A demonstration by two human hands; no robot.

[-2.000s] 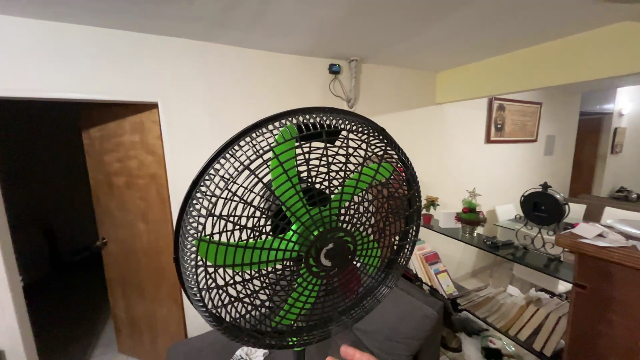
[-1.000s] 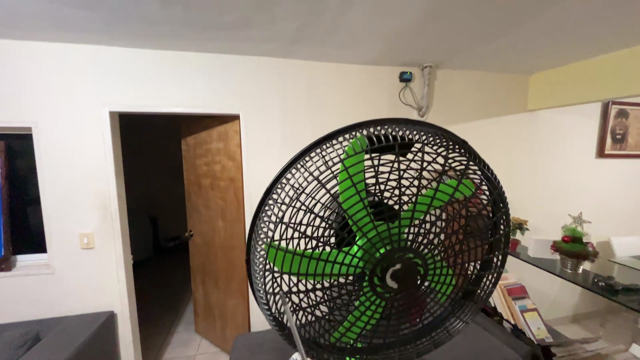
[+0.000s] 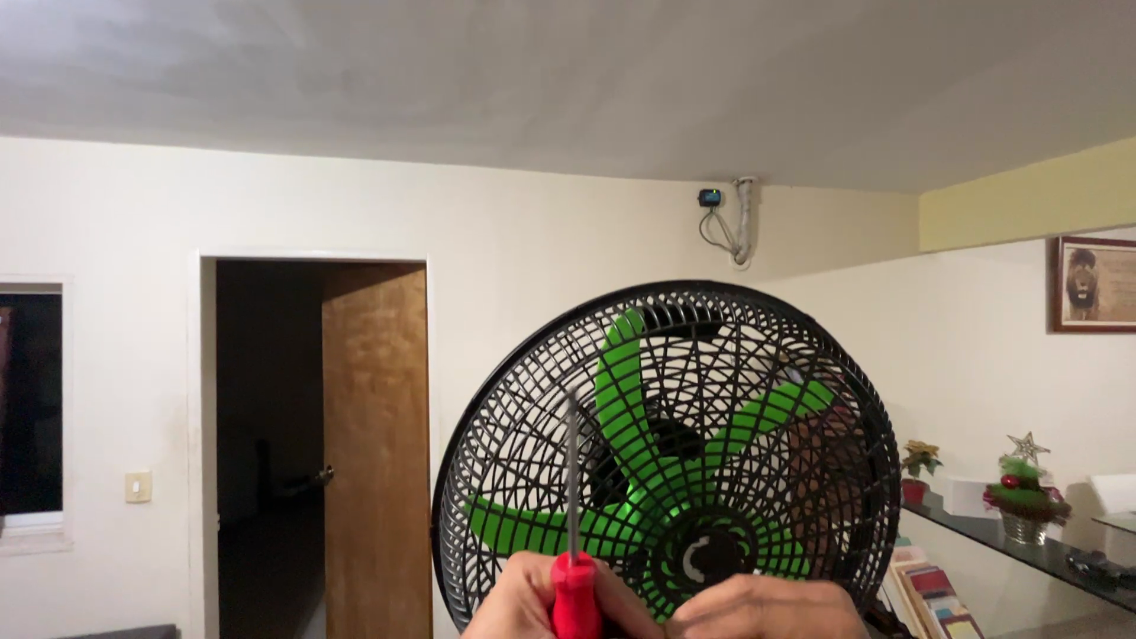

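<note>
A screwdriver with a red handle (image 3: 575, 590) stands upright at the bottom centre, its metal shaft pointing up across the fan's front. My left hand (image 3: 524, 599) is closed around the red handle. Just to the right, my right hand (image 3: 763, 608) has its fingers curled close to the left one; whether it holds anything is hidden at the frame's lower edge. Behind both hands is an electric fan with a round black plastic grille (image 3: 772, 355) and green blades (image 3: 621, 382).
A wooden door (image 3: 377, 444) stands ajar in a dark doorway at left. At right, a glass shelf (image 3: 976, 532) bears a small decorated tree (image 3: 1025, 497) and a potted plant (image 3: 919, 470), with books (image 3: 932, 590) below. A framed picture (image 3: 1096, 284) hangs on the wall.
Both hands and the red-handled screwdriver have come into view in front of the fan. One second ago only a thin shaft showed at the grille's lower left. The view has turned left and tilted up.
</note>
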